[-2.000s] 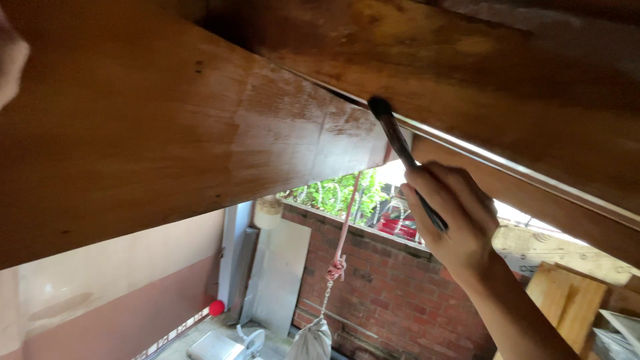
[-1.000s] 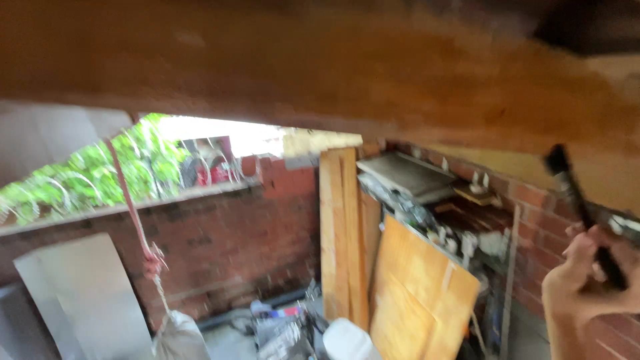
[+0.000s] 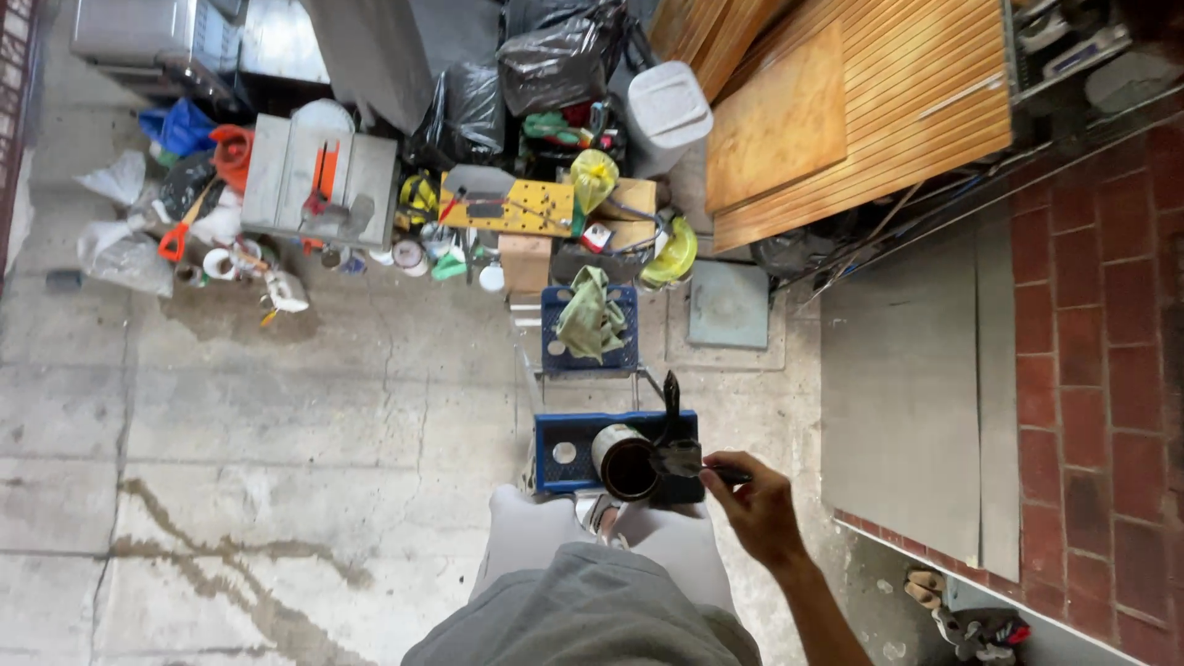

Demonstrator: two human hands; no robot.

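Observation:
My right hand [image 3: 754, 504] grips the dark handle of a paintbrush [image 3: 683, 458], whose bristles are at the right rim of an open can [image 3: 629, 467] of dark liquid. The can stands on the blue top tray [image 3: 573, 425] of a stepladder, before my legs. Another dark-handled brush [image 3: 672, 393] lies at the tray's right part, just behind the can. Beyond the top, a crumpled green cloth [image 3: 588, 316] rests on a lower blue platform. My left hand is out of view.
A table saw [image 3: 277, 199], bags and cans stand on the concrete floor [image 3: 296, 416] ahead and left. Yellow perforated board [image 3: 536, 208], a white lidded bin [image 3: 668, 106] and wooden panels [image 3: 786, 120] are ahead and right. A brick wall [image 3: 1091, 398] runs along the right.
The view has swung down from the wooden beam to the ladder and floor. My right hand, with a brush held near the beam before, is now low beside the can.

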